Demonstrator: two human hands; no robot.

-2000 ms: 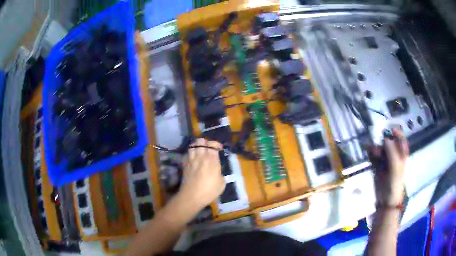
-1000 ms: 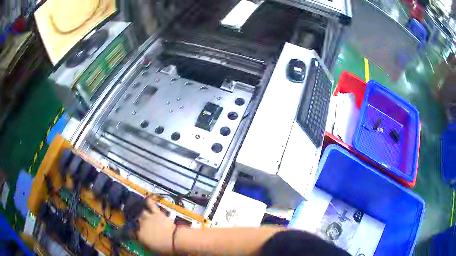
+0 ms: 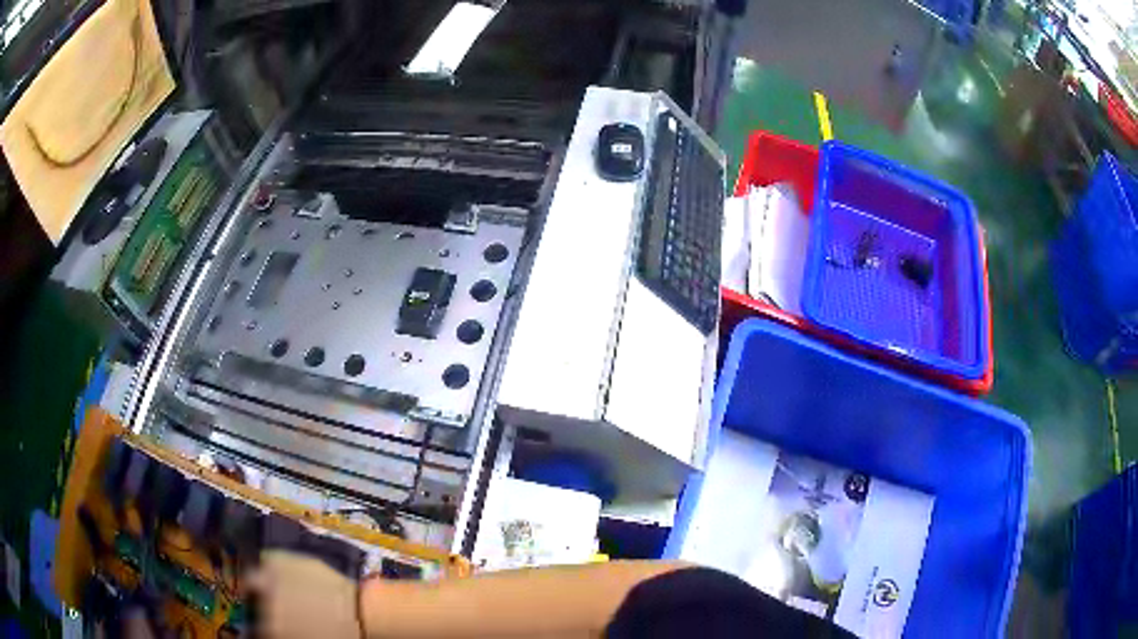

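Note:
The orange test fixture tray [image 3: 77, 499] lies at the bottom left, cut off by the picture's edge. Black power adapters [image 3: 187, 506] stand in a row along its far side. Green connector board [image 3: 187, 587] shows between dark cords. One hand, apparently my right hand [image 3: 300, 597], is blurred at the near end of the adapter row; its fingers are hidden or blurred, so I cannot tell whether it holds anything. My left hand is not in view.
The test station plate [image 3: 362, 281] lies beyond the tray. A white cabinet [image 3: 562, 312] carries a keyboard [image 3: 686, 225] and a mouse [image 3: 620, 150]. At right are a red basket [image 3: 774, 160], a small blue basket [image 3: 899, 312] with black items, and a blue solid bin [image 3: 961, 462] with printed sheets.
The view has swung right, away from the trays and full basket to the station plate, cabinet and bins. My left hand has left the picture. My right hand has moved to the tray's adapter row.

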